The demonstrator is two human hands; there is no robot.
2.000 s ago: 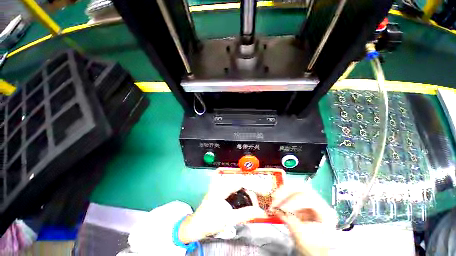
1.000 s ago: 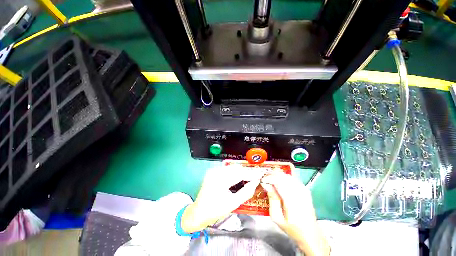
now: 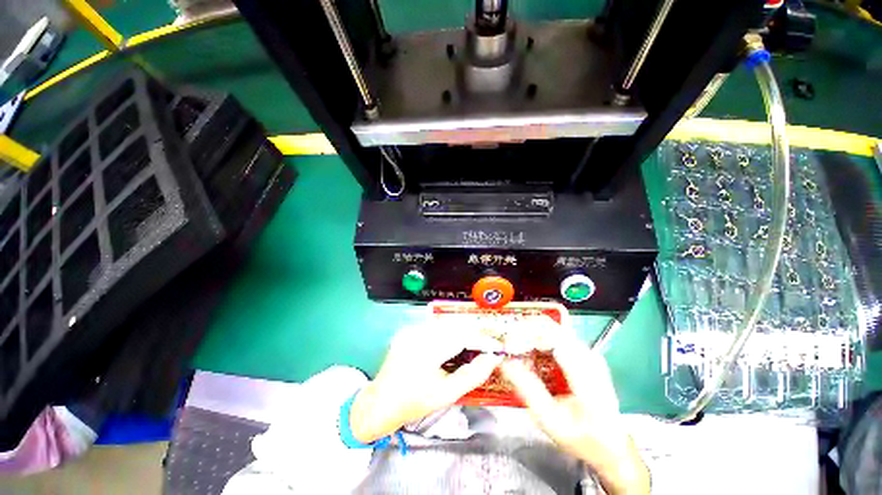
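Observation:
My left hand [image 3: 418, 372], with a blue band at the wrist, is closed around a small dark part [image 3: 464, 360] over the red tray. Only a bit of the part shows between the fingers. My right hand [image 3: 566, 387] is beside it, fingertips close to the left ones; it is overexposed and blurred, so whether it holds anything cannot be told. The red parts tray [image 3: 556, 312] lies under both hands, with tiny gold-tan pieces [image 3: 542, 367] in it.
The black press [image 3: 503, 232] stands ahead, its platen [image 3: 503, 129] raised, with green buttons and an orange-red knob [image 3: 492, 291]. Black foam trays [image 3: 116, 213] are stacked left. A clear blister tray [image 3: 754, 242] lies right, crossed by a clear hose [image 3: 777, 193].
My right hand has moved from low over the tray up beside my left fingertips, and now its fingers spread lower over the tray. My left hand still holds the dark part.

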